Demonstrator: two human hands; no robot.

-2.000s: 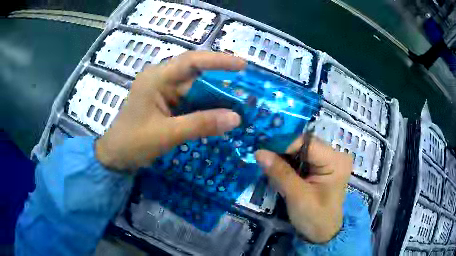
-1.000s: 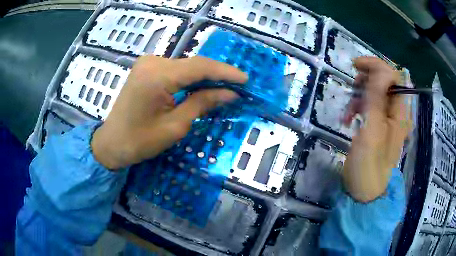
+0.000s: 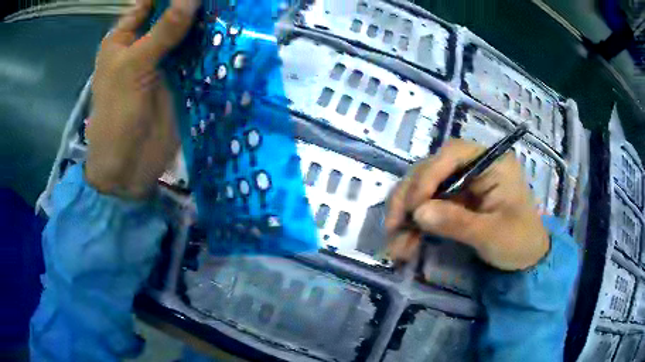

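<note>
My left hand (image 3: 134, 106) is at the upper left and holds the blue release film (image 3: 244, 141) by its upper left part. The film hangs over the tray and carries rows of small dark rings. My right hand (image 3: 470, 205) is right of centre and holds dark tweezers (image 3: 484, 161) like a pen; their tips are hidden by the fingers. The hand is at the right end of a silver phone middle frame (image 3: 336, 185). Another frame (image 3: 364, 95) lies in the pocket above. The left part of the nearer frame is covered by the film.
The blister tray (image 3: 396, 291) holds several frames in pockets. Pockets at the near edge look grey and ribbed (image 3: 276, 300). Another stack of trays with frames (image 3: 622, 233) stands at the right. A green surface (image 3: 42, 106) is at the left, with dark blue at its lower left.
My left hand has moved up and left, raising the film off the frames. My right hand has come back left and down over the tray, with the tweezers now pointing up right.
</note>
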